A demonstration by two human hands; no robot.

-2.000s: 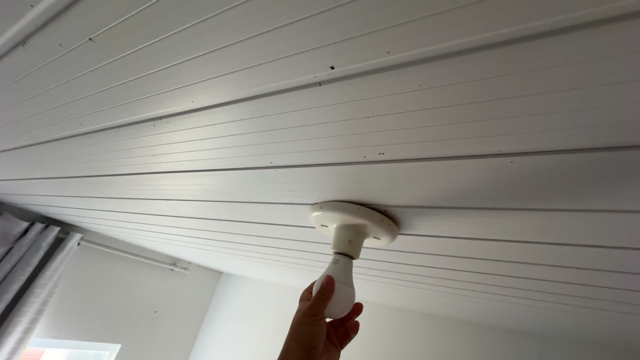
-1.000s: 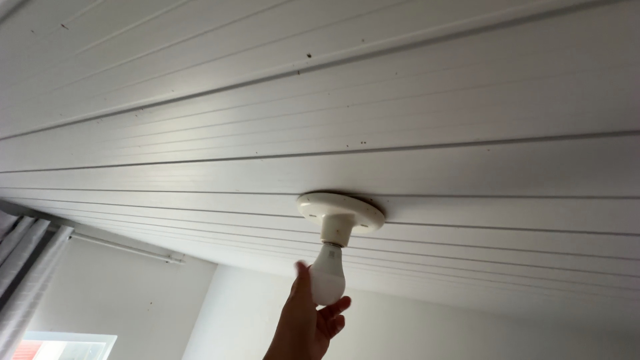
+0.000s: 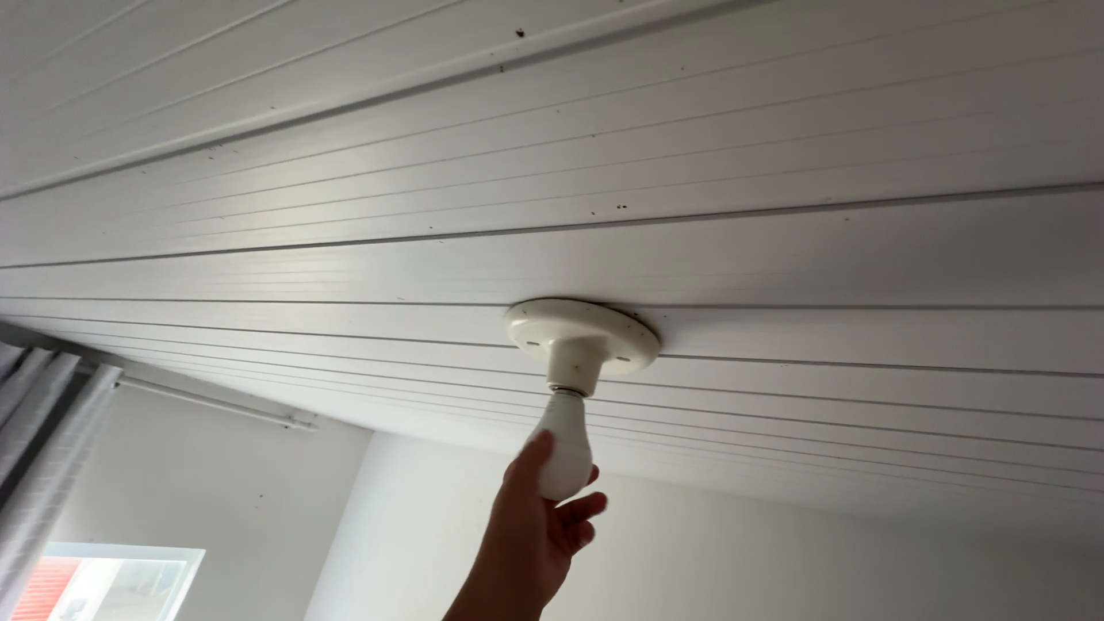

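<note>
My left hand point(image 3: 539, 526) reaches up from the bottom of the head view and holds a white light bulb point(image 3: 569, 448). The thumb lies against the bulb's left side, and one fingertip shows at its right edge. Two other fingers are curled below and to the right, beside the bulb's rounded end. The bulb hangs with its neck at the mouth of a cream-coloured lamp holder point(image 3: 575, 366); a thin strip of its metal base shows there. A round base plate point(image 3: 634, 336) joins the holder to the ceiling. My right hand is out of view.
White panelled ceiling point(image 3: 345, 190) with long grooves and small dark specks spans the view. At the left hang grey curtains point(image 3: 65, 466), near a white rod point(image 3: 216, 401) and above a bright window point(image 3: 112, 582). Pale walls point(image 3: 414, 517) stand beyond.
The thumb, blurred at the bulb's upper left one second ago, now lies lower along its side. My left hand stays around the bulb beneath the lamp holder. The view has shifted slightly.
</note>
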